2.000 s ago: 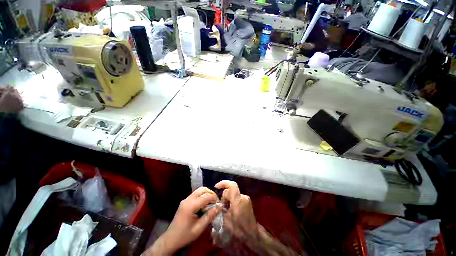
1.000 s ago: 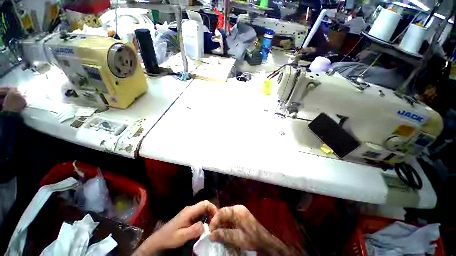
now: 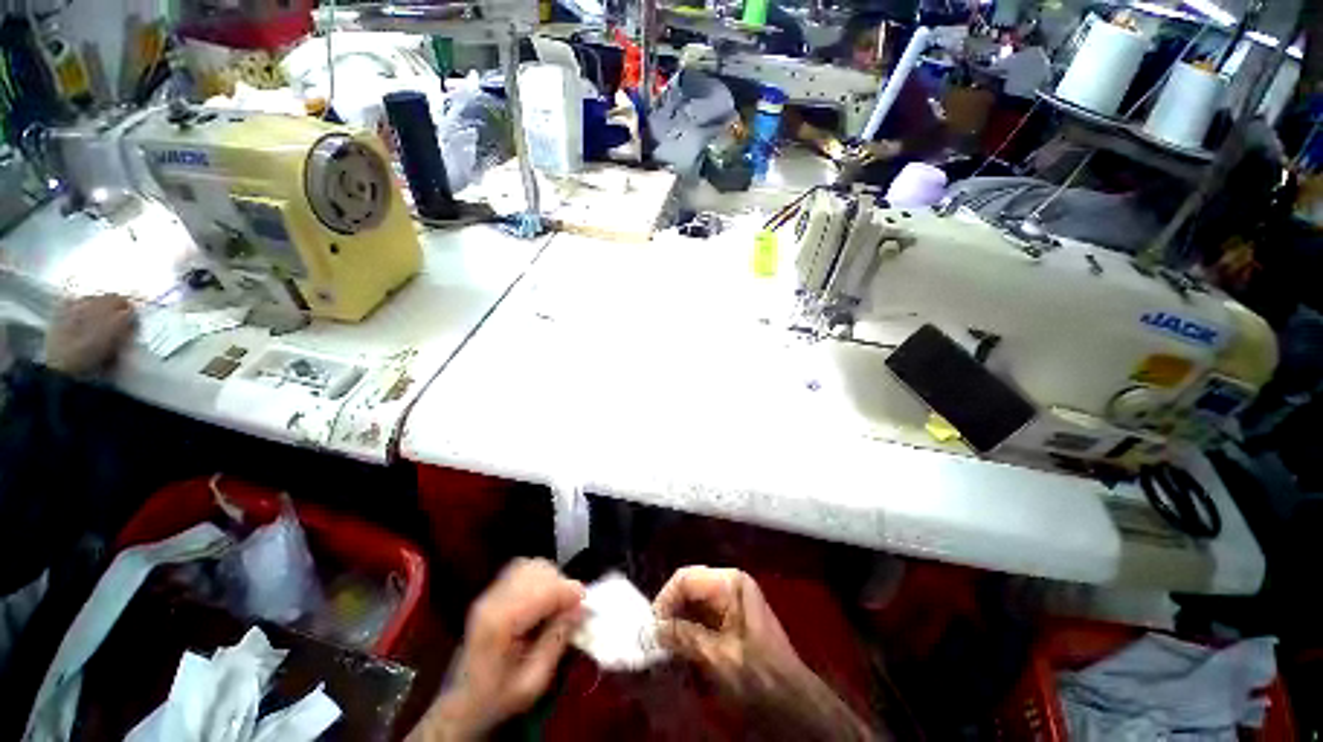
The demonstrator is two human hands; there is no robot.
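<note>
A small white fabric piece (image 3: 621, 623) is stretched between my two hands over the red-covered lap, in front of the table's edge. My left hand (image 3: 511, 638) pinches its left side with the fingertips. My right hand (image 3: 733, 638) pinches its right side. Both hands are bare. The fingertips partly hide the piece's side edges. A white tongue of fabric (image 3: 570, 522) hangs at the table's front edge just above my left hand. White cut pieces (image 3: 232, 699) lie overlapping on the dark board (image 3: 341, 678) at the lower left.
The white table (image 3: 610, 392) spans the view. A yellow machine (image 3: 276, 210) stands left, a JACK machine (image 3: 1016, 297) right, with a black phone (image 3: 958, 389) leaning on it. Red baskets (image 3: 414, 580) sit below at both sides. Another person's hand (image 3: 92, 334) is at far left.
My hands have moved apart and the fabric, bunched and then hanging between them, is now spread out between the fingertips. The other person's hand has moved right along the table.
</note>
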